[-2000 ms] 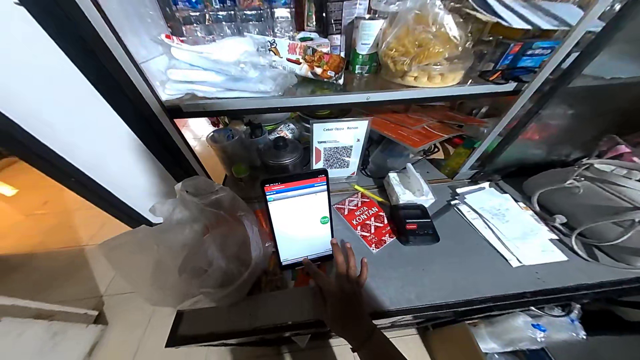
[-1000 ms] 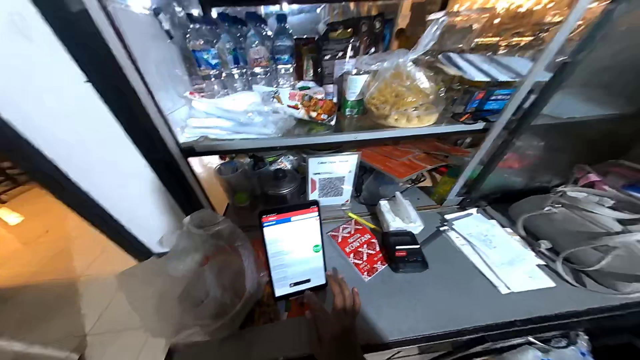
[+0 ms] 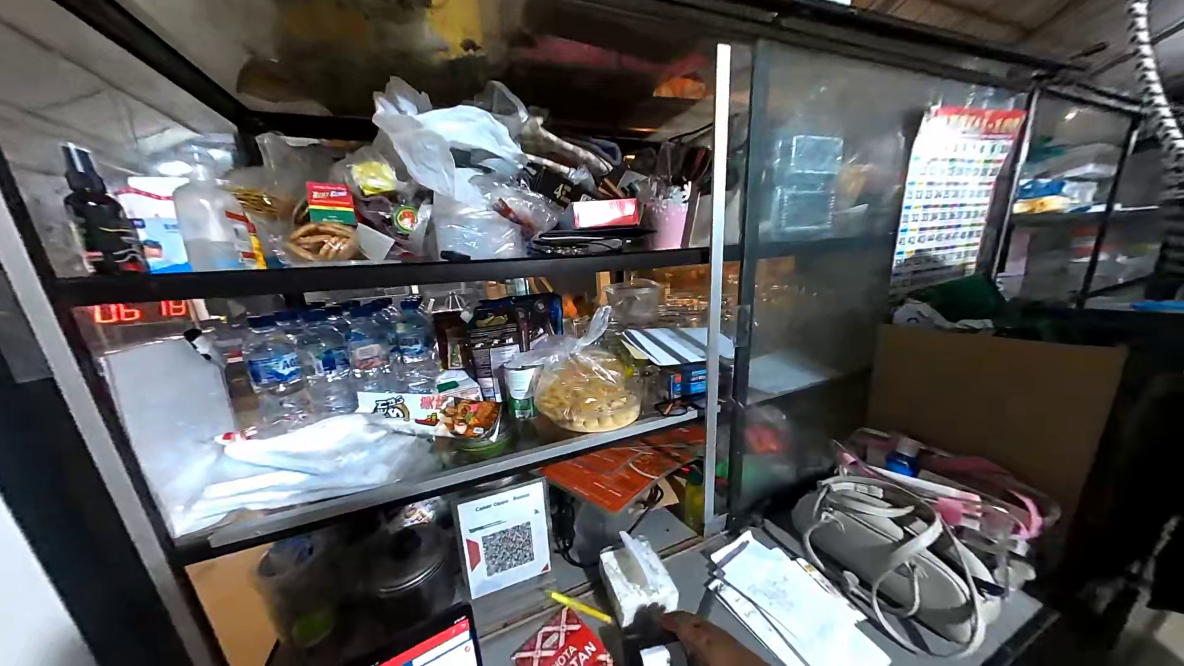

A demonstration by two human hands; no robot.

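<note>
My right hand (image 3: 708,640) is at the bottom edge, its fingers at a small black device (image 3: 655,653) with a white patch; whether it grips the device is unclear. Just behind stands a white tissue pack (image 3: 638,583). To the left lie a yellow pen (image 3: 580,607) and a red receipt book (image 3: 562,643) with white lettering. Further left, a tablet or phone (image 3: 435,643) with a lit screen is partly cut off by the frame. Behind these stands a card with a printed code (image 3: 504,538). My left hand is out of view.
Papers (image 3: 786,597) and a grey bag (image 3: 893,564) lie on the right of the counter. Above, a shelf (image 3: 444,474) holds water bottles (image 3: 275,365), white plastic bags (image 3: 305,462) and a bag of snacks (image 3: 589,388). A glass panel (image 3: 805,277) closes off the right side.
The view has tilted up to the shelves. My right hand has moved from beside the lit screen to the small black device.
</note>
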